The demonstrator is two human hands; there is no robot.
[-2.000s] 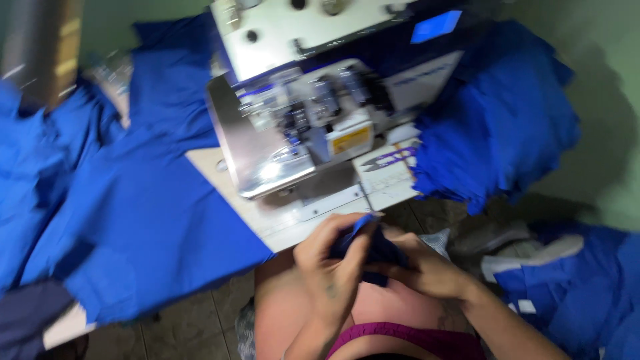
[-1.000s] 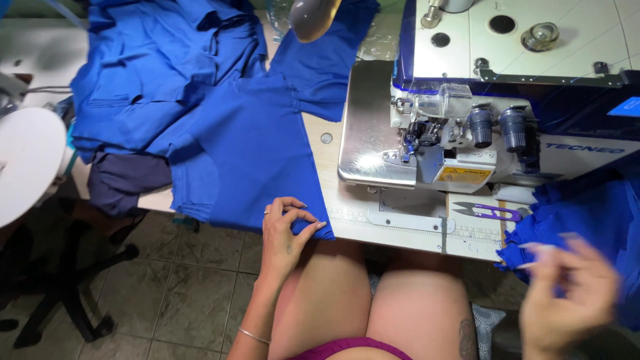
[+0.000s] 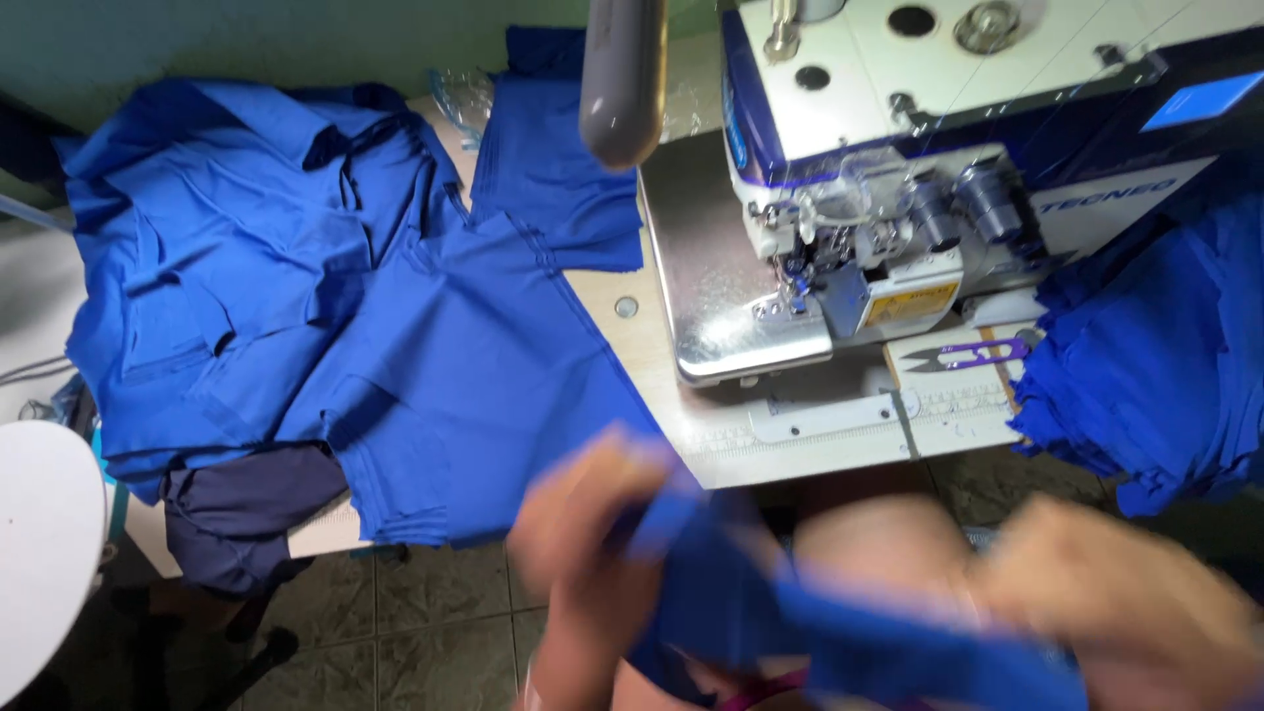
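Note:
Blurred by motion, my left hand (image 3: 592, 513) grips one end of a blue fabric piece (image 3: 731, 583) above my lap. My right hand (image 3: 1106, 592) is at the other side of the same piece, also blurred; its fingers seem closed near the fabric, but the hold is not clear. Left of the machine, blue cut panels (image 3: 474, 365) lie stacked on the table. An overlock sewing machine (image 3: 889, 227) stands ahead, its metal plate (image 3: 731, 306) bare of cloth. Purple-handled thread snips (image 3: 973, 353) lie right of its needle area.
A heap of blue fabric (image 3: 1155, 355) hangs over the table's right edge. Dark navy cloth (image 3: 247, 513) lies at the front left, near a white round disc (image 3: 44, 553). A rounded lamp-like object (image 3: 622, 89) hangs above the table.
A blue piece is now between my hands above my lap. One second ago my left hand was at the corner of the stacked panels and my right hand near the right heap.

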